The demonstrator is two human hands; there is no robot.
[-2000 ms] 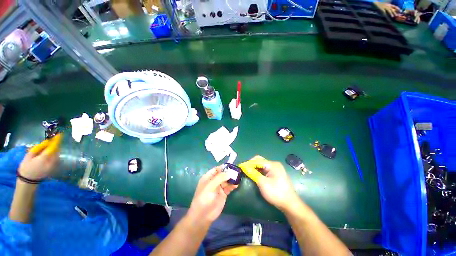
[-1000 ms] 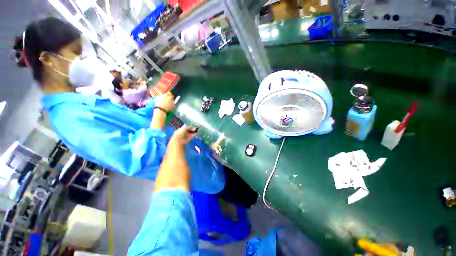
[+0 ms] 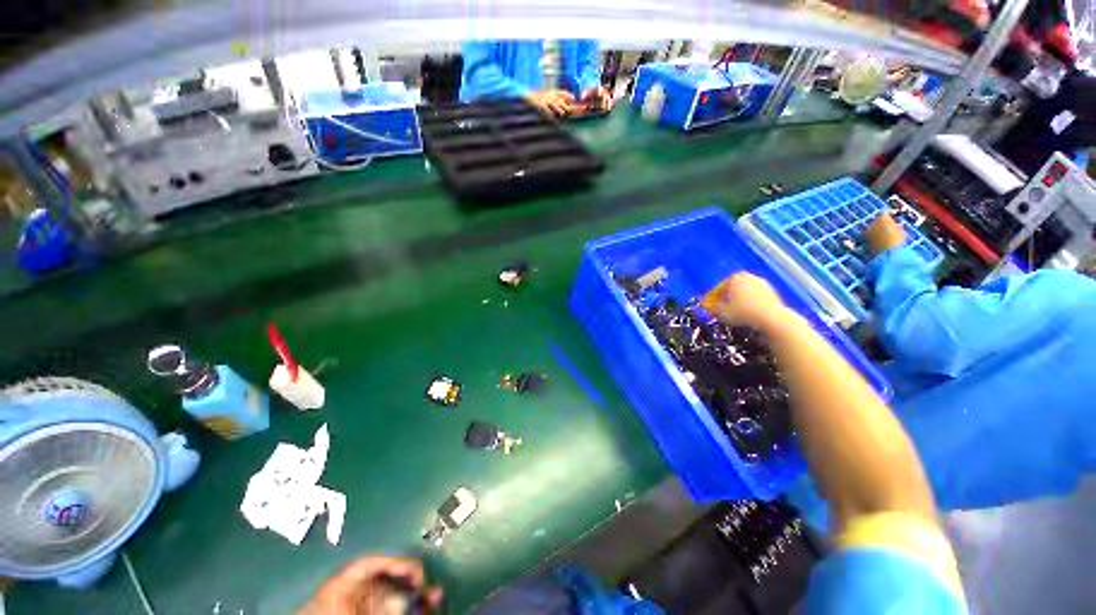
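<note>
My right hand (image 3: 743, 300) reaches into the large blue bin (image 3: 635, 390), over a heap of black and shiny small parts (image 3: 733, 372). Yellow shows at its fingertips; whether it grips a part is hidden. My left hand (image 3: 379, 586) is blurred and cut by the bottom edge, fingers curled around a small dark piece. A pale unit with a small tail (image 3: 454, 511) lies on the green bench (image 3: 361, 288), up and right of my left hand. Beyond it lie a black housing with a light inside (image 3: 444, 390) and two dark pieces with small tails (image 3: 486, 435), (image 3: 526, 383).
A fan (image 3: 72, 493), light-blue bottle (image 3: 228, 404), red stick in a white block (image 3: 297, 384) and crumpled wipe (image 3: 292, 490) stand left. Another housing (image 3: 512, 275) and a black tray (image 3: 507, 150) lie farther back. A person's arm (image 3: 901, 288) works over a light-blue tray (image 3: 829, 234) right.
The view has swung right. My left hand has come back from beside the neighbour at left. My right hand has moved into the bin. The pale unit now lies on the bench.
</note>
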